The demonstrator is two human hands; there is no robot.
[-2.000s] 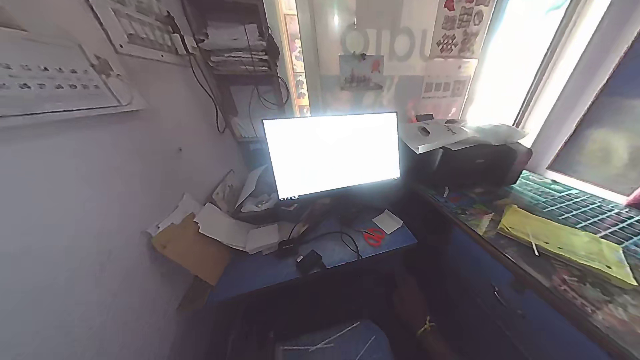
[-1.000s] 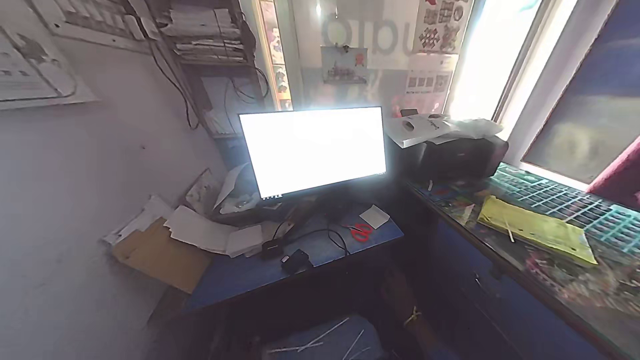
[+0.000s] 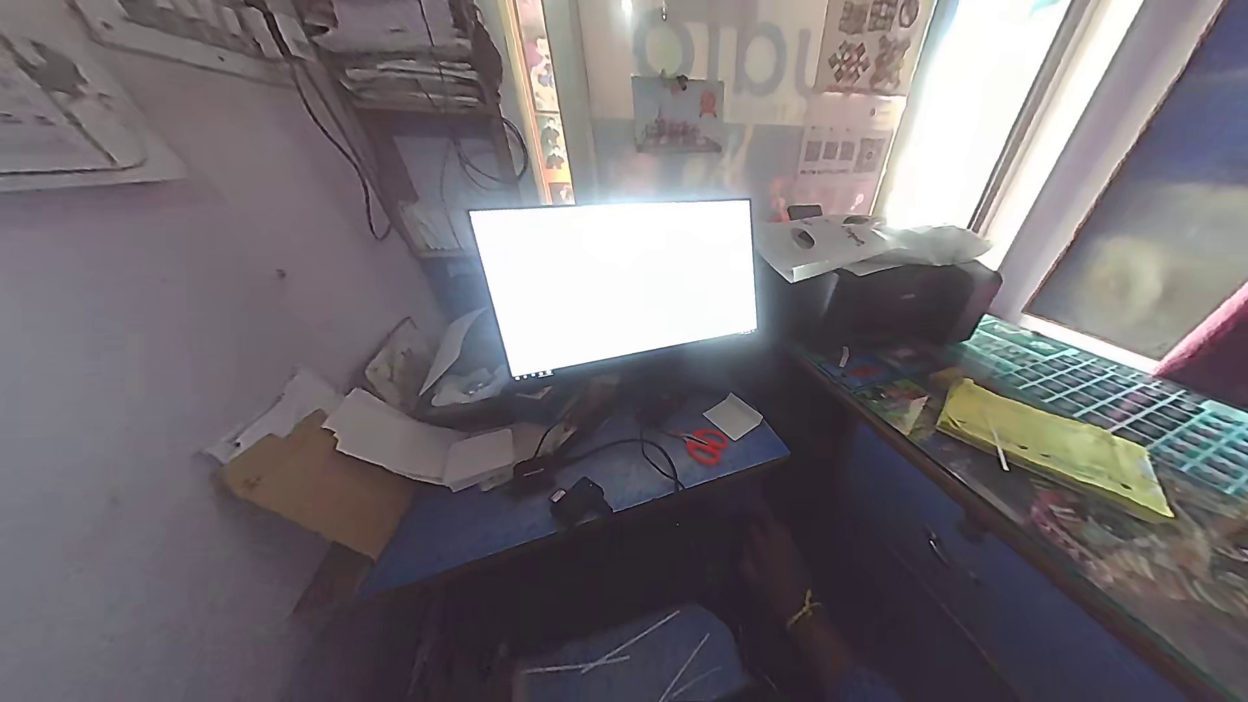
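My right hand is low in the dark gap under the desk's front edge, with a yellow band at its wrist. Its fingers are too dark to read, and whatever it touches is hidden. My left hand does not show. Above it on the blue desk lie red-handled scissors, a small white paper, a black adapter-like object and a black cable. A lit monitor stands behind them. Below, thin white sticks or strips rest on a blue surface.
Loose papers and a brown envelope or folder cover the desk's left end. At right, a glass-topped counter holds a yellow packet, a teal grid rack and a black printer. Bundled papers fill a shelf at upper left.
The view has shifted a little to the right. The right hand stays low beside the desk; nothing on the desk has plainly moved.
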